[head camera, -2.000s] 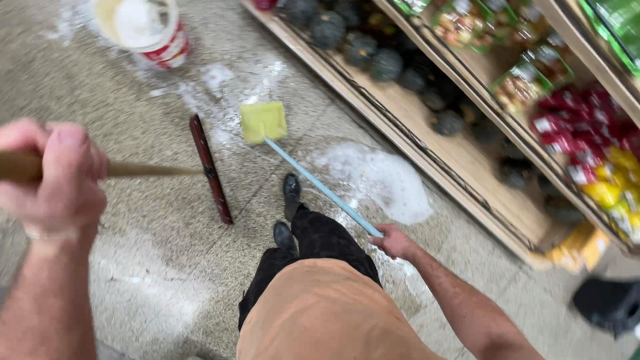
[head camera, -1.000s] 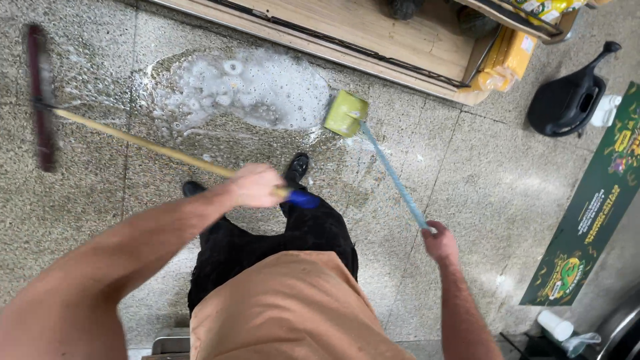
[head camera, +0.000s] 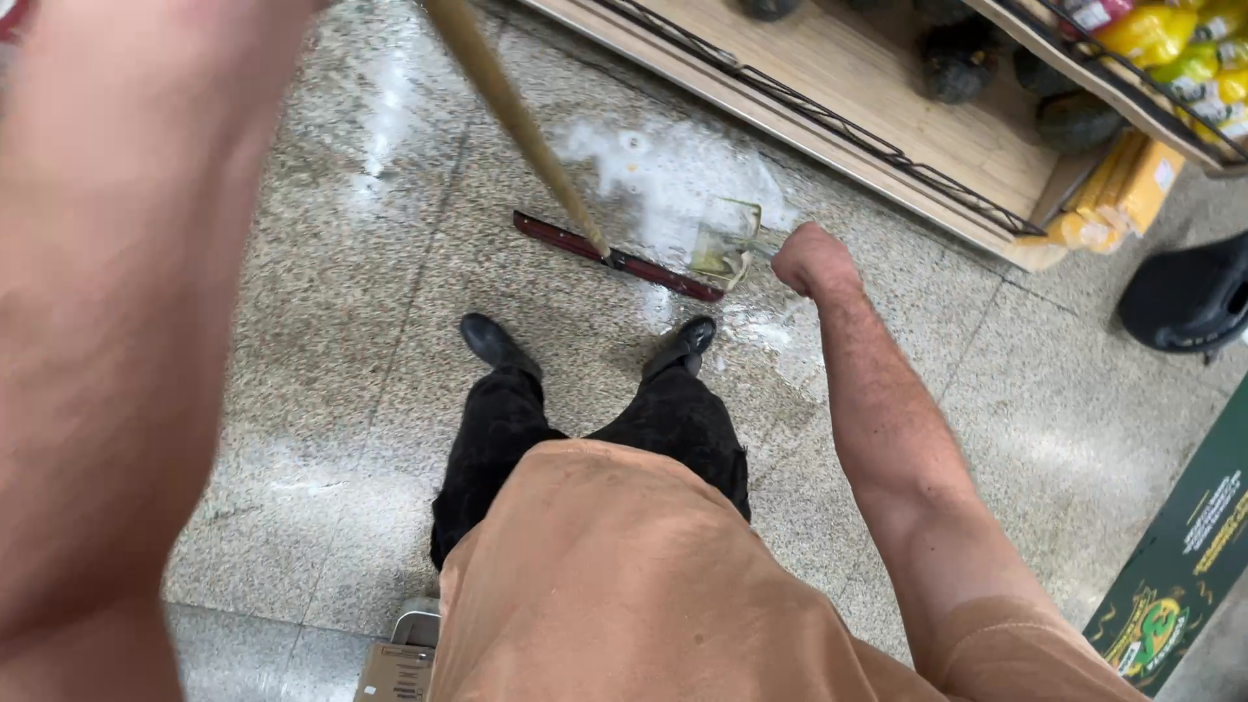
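My right hand (head camera: 814, 261) is closed on the handle of a dustpan (head camera: 726, 244), whose yellowish pan lies by the foam, its opening toward the squeegee. A dark red floor squeegee (head camera: 565, 237) rests on the floor in front of my boots, its right end close to the dustpan. Its wooden handle (head camera: 517, 122) rises to the top edge, near my raised left forearm. My left hand is out of view above the frame. White foamy liquid (head camera: 653, 166) spreads on the speckled floor beyond the squeegee, with wet patches near my right boot (head camera: 692, 336).
A wooden produce shelf (head camera: 809, 122) with a wire rail holds dark green squashes (head camera: 1077, 122). Yellow packs (head camera: 1136, 190) lie at its end. A black watering can or similar container (head camera: 1185, 297) and a green printed banner (head camera: 1170, 575) are at right, a cardboard box (head camera: 393, 673) behind me.
The squeegee has come from the far left to the dustpan's side, and my left arm has risen. My right hand has moved forward, nearer the foam. The view has shifted.
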